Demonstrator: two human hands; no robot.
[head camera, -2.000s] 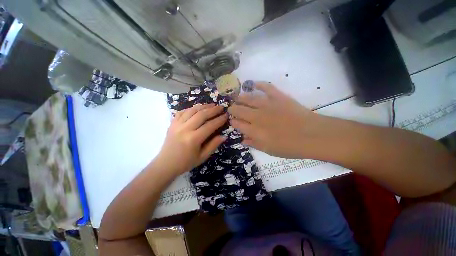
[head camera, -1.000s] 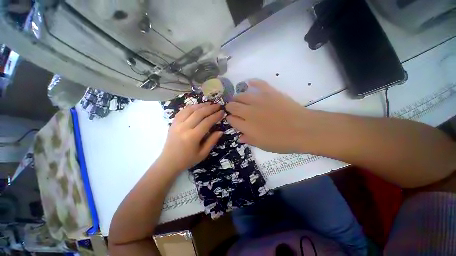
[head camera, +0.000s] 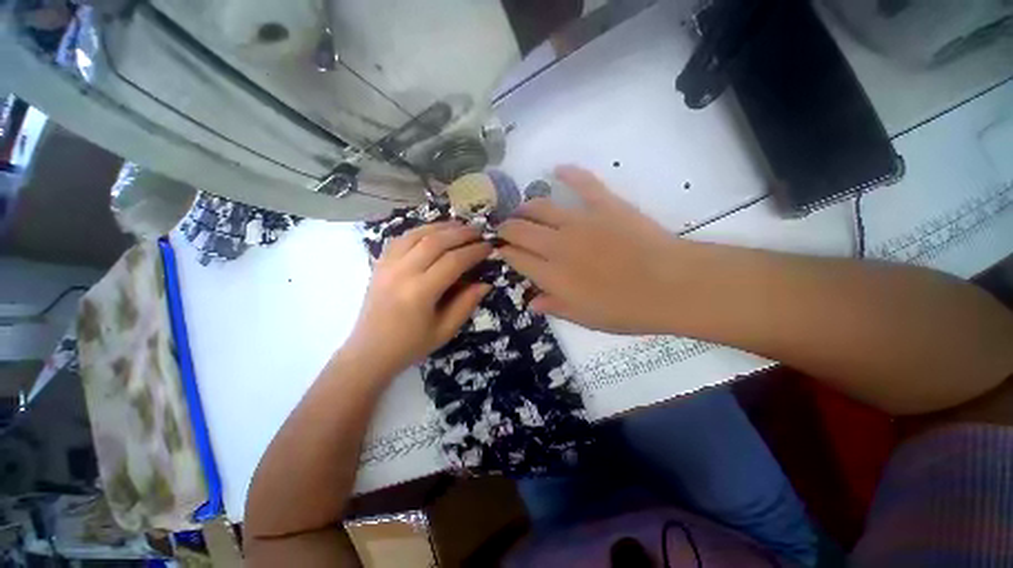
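Note:
A black-and-white print piece lies crinkled on the white machine table, its top end under the sewing machine head and its lower end at the table's front edge. My left hand lies on the piece's left side, fingers bent towards the needle area. My right hand lies on its right side, fingertips close to the left ones. Both hands hold the fabric down near the round yellowish part. The needle and presser foot are hidden behind the head and this part.
Another black-and-white print piece lies behind the head at left. A black flat object lies at right. A camouflage-like cloth hangs beside a blue rim at left. A cardboard carton stands below the front edge.
The view has shifted slightly. Both hands stay on the fabric near the needle area, and the print piece has moved slightly up towards the machine. My left fingers have closed in a little towards the right hand.

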